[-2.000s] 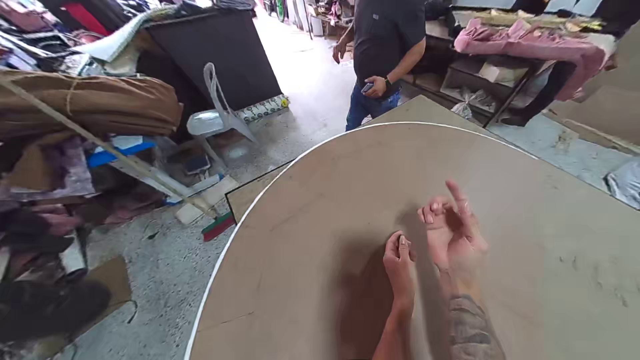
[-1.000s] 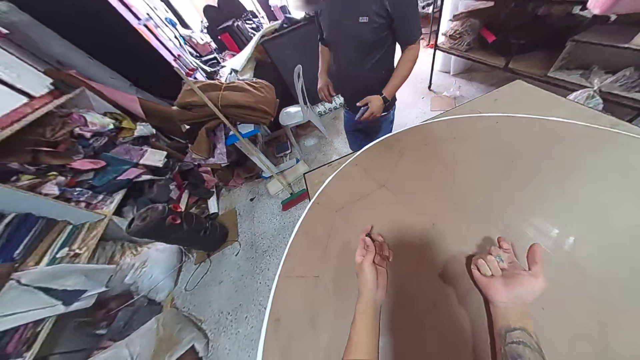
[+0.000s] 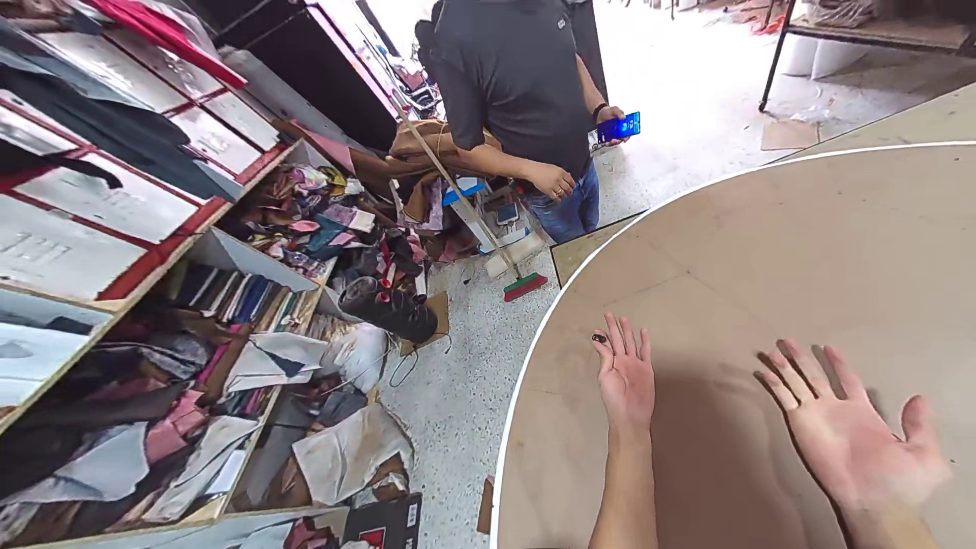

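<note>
Over the brown tabletop with its white rounded edge, both my hands are palm up. My left hand has its fingers extended, near the table's left edge; a small black object shows at a fingertip, and whether it is held or lies behind is unclear. My right hand is at the lower right, fingers spread and palm bare. Dark shadows lie on the tabletop beside both hands.
A person in a dark shirt stands beyond the table with a lit phone. A broom rests on the speckled floor. Wooden shelves at left hold fabric and leather pieces. A wheeled rack stands at the upper right.
Both my hands have opened from curled fingers to extended ones. The person has turned and now holds the phone out to the other side. The view has swung left.
</note>
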